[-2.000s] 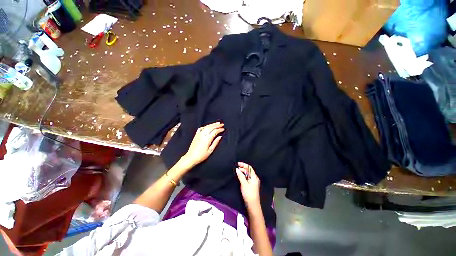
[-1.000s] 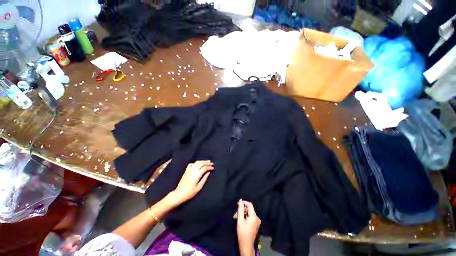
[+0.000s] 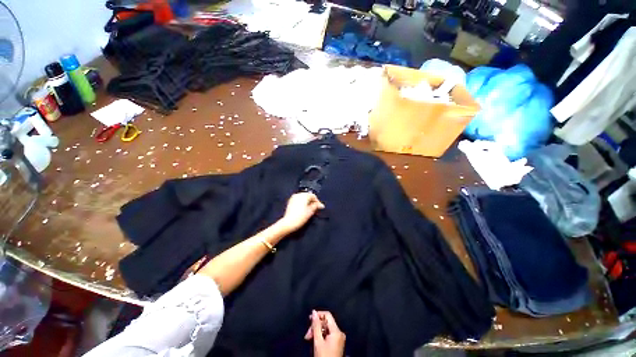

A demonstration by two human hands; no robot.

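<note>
A black suit jacket [image 3: 349, 244] lies spread on the brown wooden table [image 3: 77, 188], sleeves out to both sides, with a hanger hook [image 3: 325, 132] at its collar. My left hand [image 3: 304, 210] is at the jacket's upper front opening, fingers bent down on the cloth near the lapels; whether it pinches the edge is unclear. My right hand [image 3: 325, 333] is over the lower front, cut off by the bottom edge, thumb and fingertips together; something small may be between them, too small to tell.
Red and yellow scissors [image 3: 118, 132] lie at the left near bottles and cans [image 3: 78, 80]. A black heap [image 3: 188, 63], white cloth [image 3: 314, 97] and a cardboard box [image 3: 418, 125] stand at the far side. Folded dark-blue trousers [image 3: 523, 251] and a blue bag [image 3: 509, 104] are at the right.
My left hand has moved up the jacket from its lower front to the upper opening. My right hand stays over the lower front. The view has tilted up.
</note>
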